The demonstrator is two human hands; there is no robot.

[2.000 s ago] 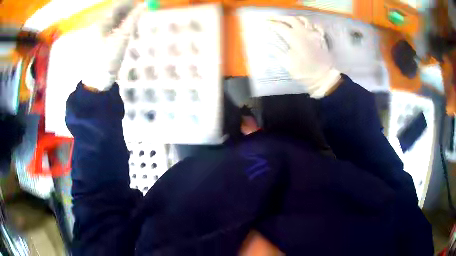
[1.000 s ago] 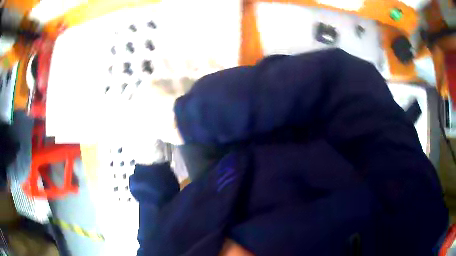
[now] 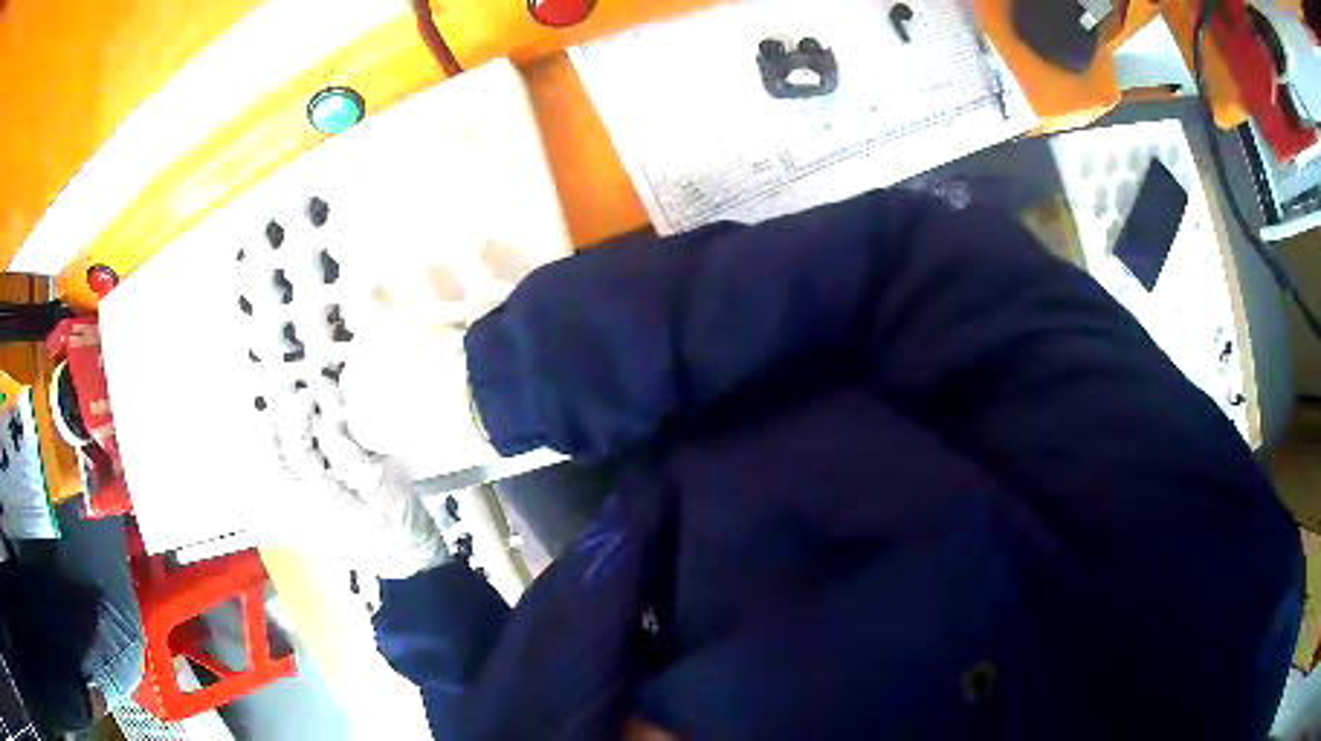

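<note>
A white foam tray [image 3: 174,340] lies on the orange ledge at left, with rows of small black parts [image 3: 330,267] in it. My left hand [image 3: 362,485], in a white glove, reaches over the tray's lower edge, its fingers among the lowest parts. Whether it grips one cannot be told. My right sleeve crosses leftward in front of me. My right hand [image 3: 420,362], also white-gloved, is over the tray's right half and nearly lost in the glare; its fingers and any held part cannot be made out.
Printed sheet [image 3: 724,159] with a larger black piece [image 3: 797,68] and small curved piece [image 3: 901,20]. Black pad [image 3: 1056,32] at right. Right-hand tray [image 3: 1108,159] bears a smartphone [image 3: 1152,222]. Green button [image 3: 335,109], red button [image 3: 559,7], tape dispenser [image 3: 90,420], red stool [image 3: 171,637]. Another tray lies below the main one.
My right hand has left the paper sheet and crossed to the left tray. My left hand moved from the tray's top to its lower edge. The view has shifted and tilted.
</note>
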